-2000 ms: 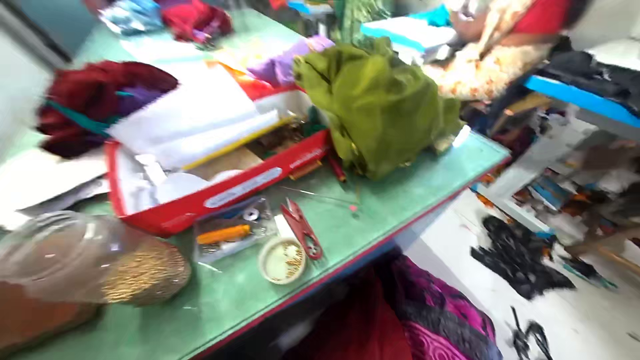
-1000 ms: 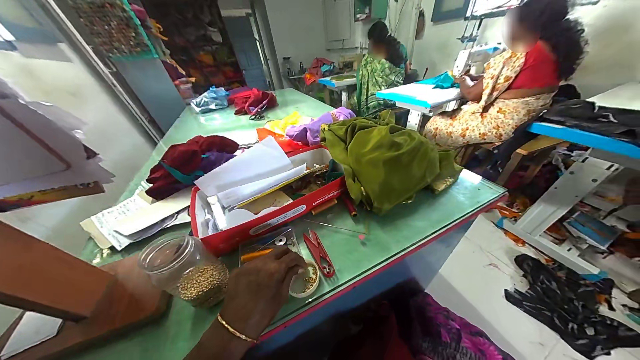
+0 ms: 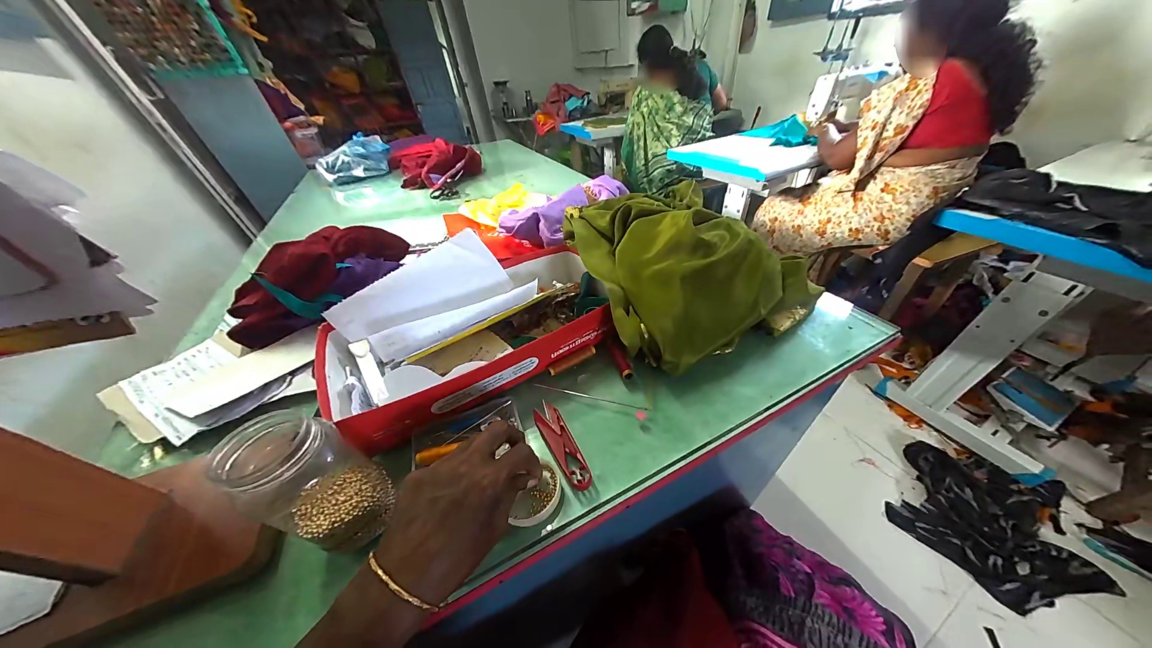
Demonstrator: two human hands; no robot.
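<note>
My left hand point(image 3: 472, 486), with a thin gold bangle, reaches in from the lower left, palm down. Its fingers are bent at a small round dish point(image 3: 545, 506) of gold beads, partly covering it; whether the fingertips pinch a bead is hidden. Left of the hand, a clear plastic jar point(image 3: 270, 450) leans, with gold beads point(image 3: 342, 506) inside. Red thread snips point(image 3: 563, 447) lie just right of the dish. Behind the fingers is a clear small box point(image 3: 499, 413) with an orange-handled tool point(image 3: 436, 453). A thin needle-like rod point(image 3: 585, 395) lies beyond the snips. My right hand is out of view.
A red cardboard box point(image 3: 468, 393) of papers stands behind the dish, with olive cloth point(image 3: 688, 279) at its right. A wooden stand point(image 3: 180, 531) is at left. The green table's red edge point(image 3: 517, 576) runs close to my hand. People sit at sewing tables beyond.
Two seconds ago no hand was in view. My left hand came in by one second ago and is still at the bead dish. The view has tilted up since the earliest frame.
</note>
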